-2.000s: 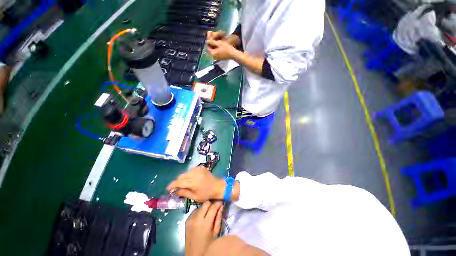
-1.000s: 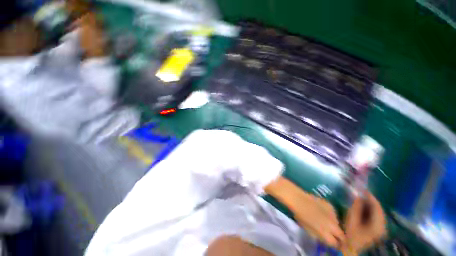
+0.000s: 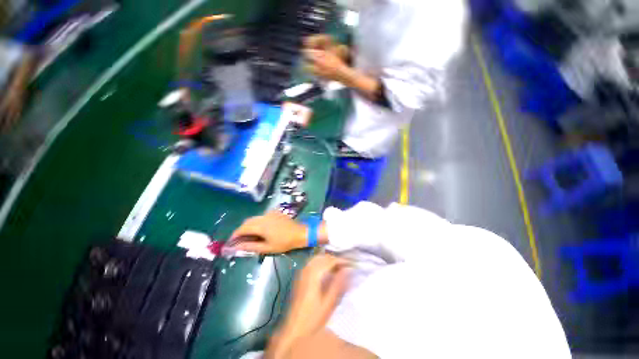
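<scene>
My right hand (image 3: 270, 233), with a blue strap at the wrist, is closed around the glue syringe (image 3: 237, 250), which lies low over the green mat. Its red tip points left, at a crumpled white tissue (image 3: 193, 243). My left hand (image 3: 319, 287) is below and right of it, fingers bent and blurred; whether it holds anything cannot be told. A loose cluster of small black and silver units (image 3: 292, 191) lies on the mat beyond my right hand.
A black blister tray (image 3: 157, 298) lies at lower left. The blue controller box (image 3: 228, 165), with a regulator and a clear cylinder, stands at upper left. A thin dark cord (image 3: 279, 284) crosses the mat. Another person's hands (image 3: 328, 59) are at the top. Blue stools (image 3: 574, 175) stand right.
The view swung left over the tray and back again, with blur. Compared with two seconds ago, my left hand is farther from the syringe and my right hand, and the cord shows between them.
</scene>
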